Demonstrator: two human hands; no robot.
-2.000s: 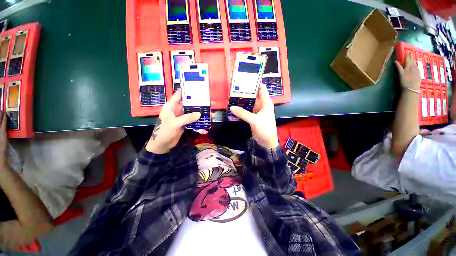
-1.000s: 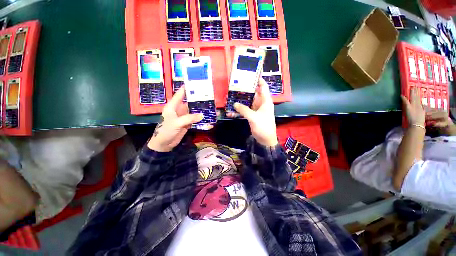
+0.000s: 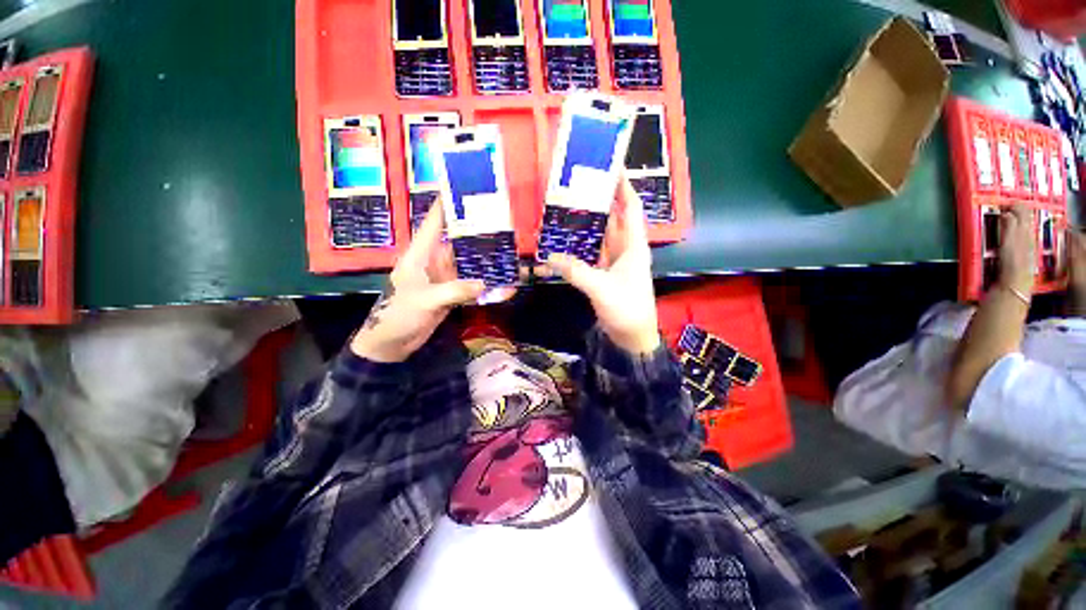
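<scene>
My left hand (image 3: 414, 293) holds a pale-framed keypad phone (image 3: 479, 209) upright, thumb at the bottom of its dark keypad. My right hand (image 3: 619, 272) holds a second keypad phone (image 3: 584, 179), tilted a little to the right, thumb low on its keypad. Both screens show blue and white areas. Behind them lies a red phone tray (image 3: 316, 179) with two rows of slots. Its far row holds phones with black or coloured screens, and its far left slot is empty. The near row holds phones at both sides, partly hidden by the held phones.
An open cardboard box (image 3: 875, 119) stands on the green bench (image 3: 197, 155) to the right. Another phone tray (image 3: 72, 179) is at far left, and one (image 3: 971, 215) at far right under a person's hands. A red tray (image 3: 762, 393) with loose dark phones is at lap level, right.
The blue areas on both held screens have changed shape. Both phones have moved slightly away from me. Two screens in the tray's far row have turned black. The person at right has moved their hands.
</scene>
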